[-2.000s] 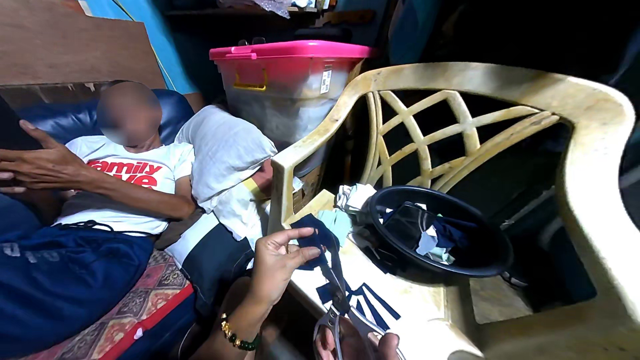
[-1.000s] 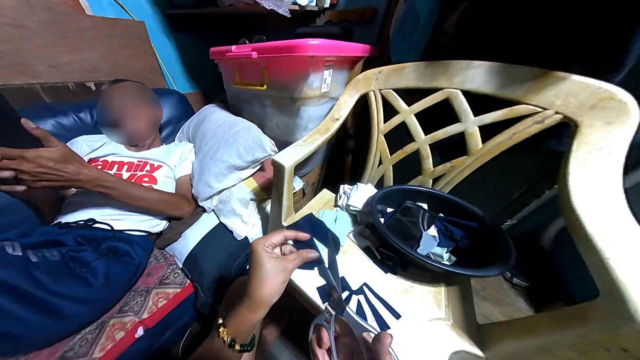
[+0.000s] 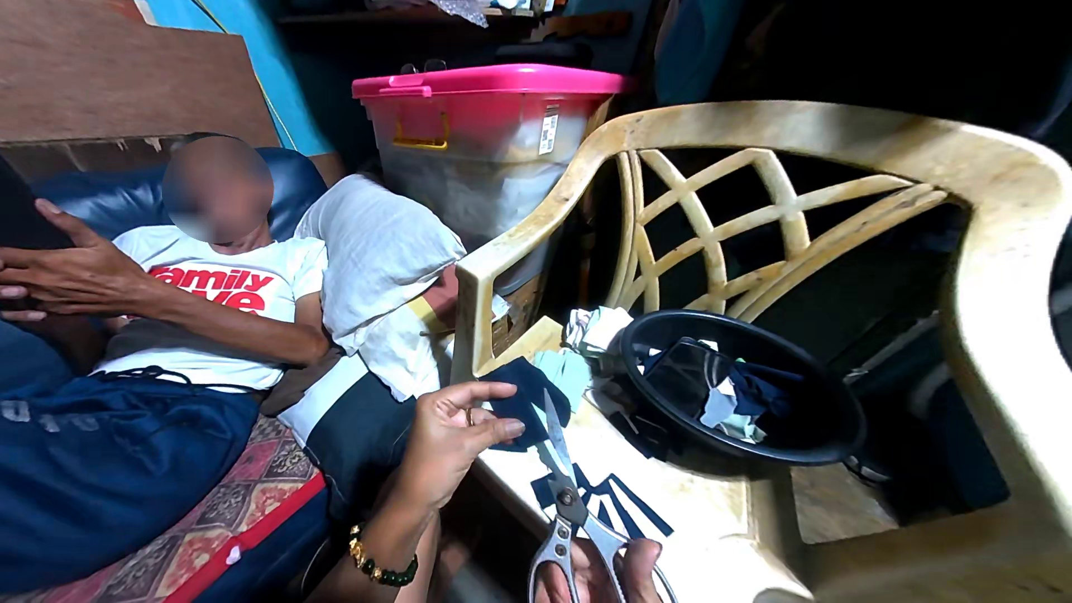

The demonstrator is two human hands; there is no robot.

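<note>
My left hand (image 3: 456, 440) pinches the edge of a dark navy cloth piece (image 3: 523, 398) between thumb and fingers, above the chair seat. My right hand (image 3: 599, 574) grips the handles of metal scissors (image 3: 566, 498), whose blades point up beside the cloth. Several narrow navy strips (image 3: 624, 502) lie on the seat behind the scissors. Pale green cloth (image 3: 563, 377) and a crumpled white cloth (image 3: 596, 328) lie farther back, beside a black plastic basin (image 3: 745, 456) with cloth scraps in it.
A cream plastic armchair (image 3: 804, 126) bears the basin and cloth. At left a person (image 3: 213, 310) reclines on a patterned mattress (image 3: 243, 502), next to a white pillow (image 3: 377, 251). Behind stands a clear storage box with a pink lid (image 3: 502, 79).
The scissors and the navy cloth have shifted a little against each other in my hands; the blades looked darker and more overlapped with the cloth earlier. The reclining person stays in place.
</note>
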